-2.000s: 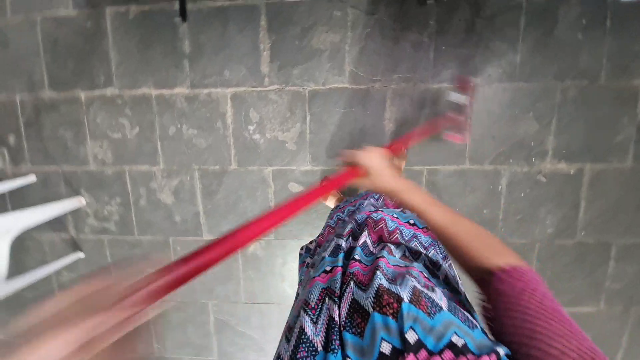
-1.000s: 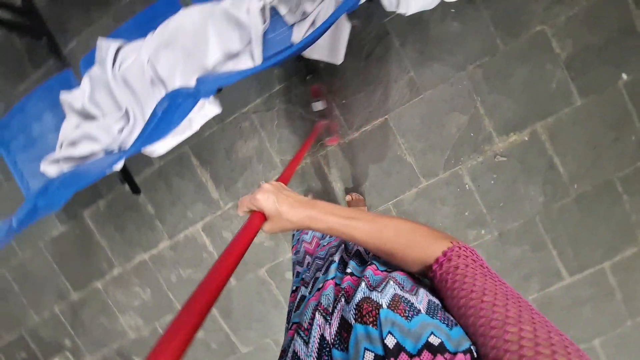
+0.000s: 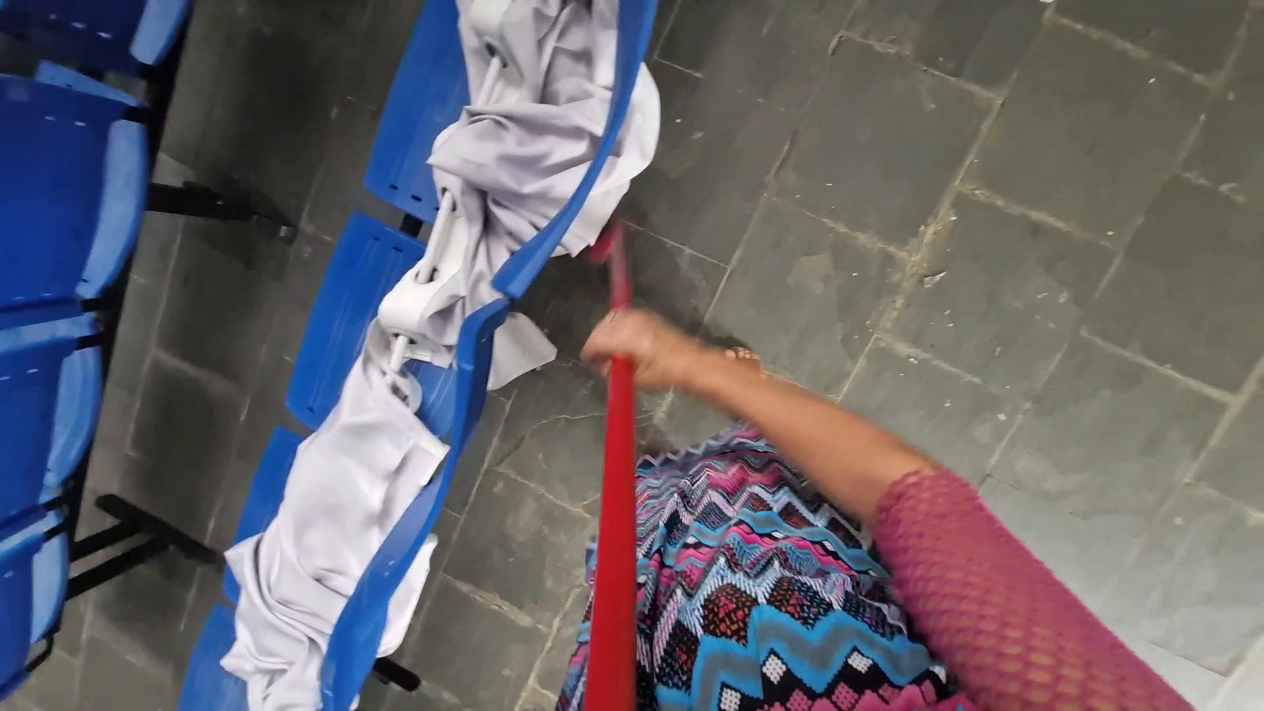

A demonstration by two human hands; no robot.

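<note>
My right hand (image 3: 642, 348) is closed around a long red pole (image 3: 617, 513) near the middle of the view, with a pink knit sleeve higher up the arm. The pole runs from the bottom edge up past my hand. Its far end, blurred and red, lies beside the draped cloth and partly behind it; what kind of head it has cannot be made out. My left hand is outside the view. Below my right forearm spreads a zigzag-patterned skirt (image 3: 790, 612), and part of a foot (image 3: 743, 357) shows beyond its hem.
A row of blue plastic chairs (image 3: 346, 326) with black legs runs along the left of the pole, draped with pale grey cloth (image 3: 331, 494). More blue chairs (image 3: 59, 197) stand at the far left. Grey stone tiles (image 3: 1086, 197) cover the floor.
The view has swung a lot. My left hand, blurred on the pole at lower left two seconds ago, is out of view. My right hand still holds the pole, whose far end is now beside the draped chairs.
</note>
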